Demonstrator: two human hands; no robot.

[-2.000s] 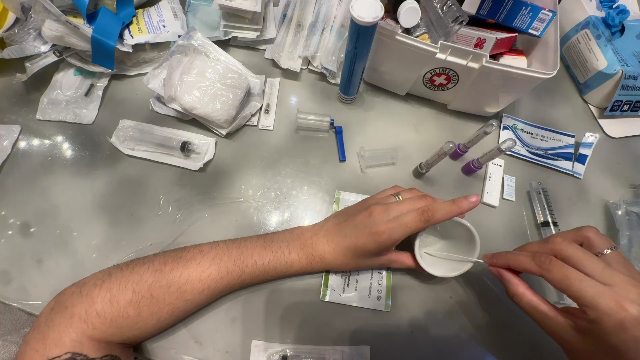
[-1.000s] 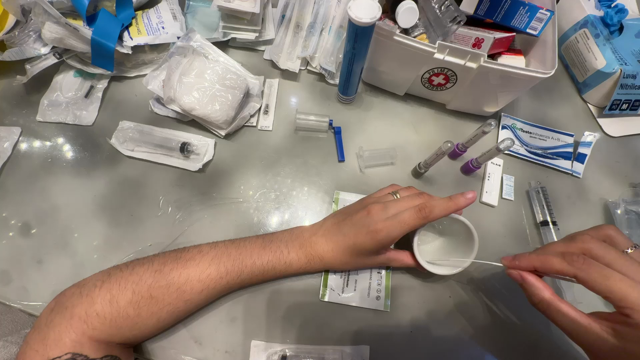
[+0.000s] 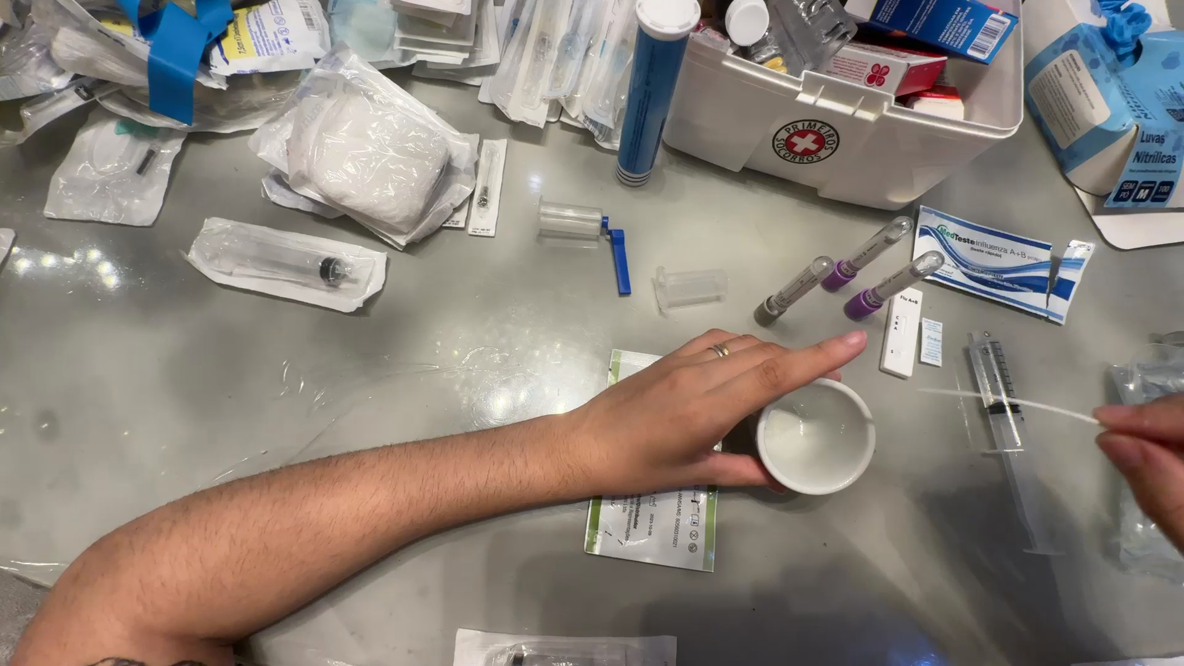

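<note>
My left hand (image 3: 708,407) grips a small white cup (image 3: 816,437) by its rim and side, its index finger stretched past the rim. Some liquid or pale matter lies in the cup. At the right edge my right hand (image 3: 1147,444), partly out of view, pinches a thin white stick (image 3: 1045,404), whose free end points left above a plastic syringe (image 3: 1004,416). Beyond the cup lie a white test cassette (image 3: 900,333) and several capped blood tubes (image 3: 794,289). Under my left hand is a green-edged sachet (image 3: 652,536).
A white first-aid box (image 3: 832,139) holds cartons at the back, beside a blue tube container (image 3: 652,102) and a glove box (image 3: 1082,102). A wrapped syringe (image 3: 287,264), a packet of gauze (image 3: 370,157), a clear holder with a blue flap (image 3: 569,222) and a torn test pouch (image 3: 990,259) lie about.
My right hand has moved right, drawing the white stick out of the cup, where its end was before. My left hand stays on the cup.
</note>
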